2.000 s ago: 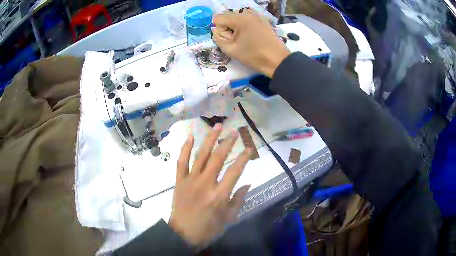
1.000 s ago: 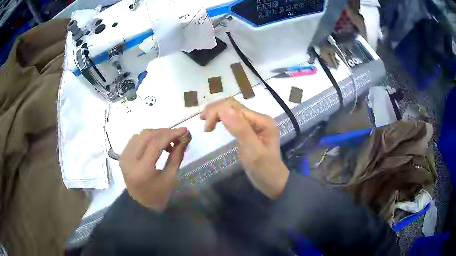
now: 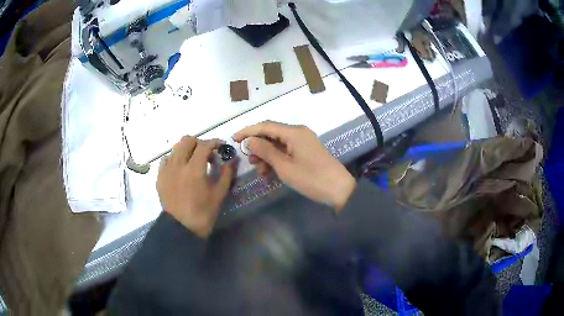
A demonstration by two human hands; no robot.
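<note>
My left hand [image 3: 196, 179] holds the round metal bobbin case [image 3: 227, 152] between thumb and fingers, its dark open side showing. My right hand [image 3: 295, 162] pinches a small pale, round bobbin [image 3: 247, 145] just right of the case. The two parts are close together but apart. Both hands are above the front edge of the machine table. The sewing machine's needle and presser foot area [image 3: 148, 79] stands at the upper left, away from the hands.
Brown patches [image 3: 239, 90] and a narrow brown strip [image 3: 308, 69] lie on the machine bed. Pink and blue snips [image 3: 378, 60] lie right of them, beyond a black strap [image 3: 346, 83]. Brown fabric [image 3: 37, 136] and white fabric [image 3: 93, 148] hang at left. A crate of brown pieces [image 3: 476, 185] stands right.
My right hand has come down from the machine head's top to the front edge. My left hand has moved from the bed and taken hold of the bobbin case. The view has tilted down.
</note>
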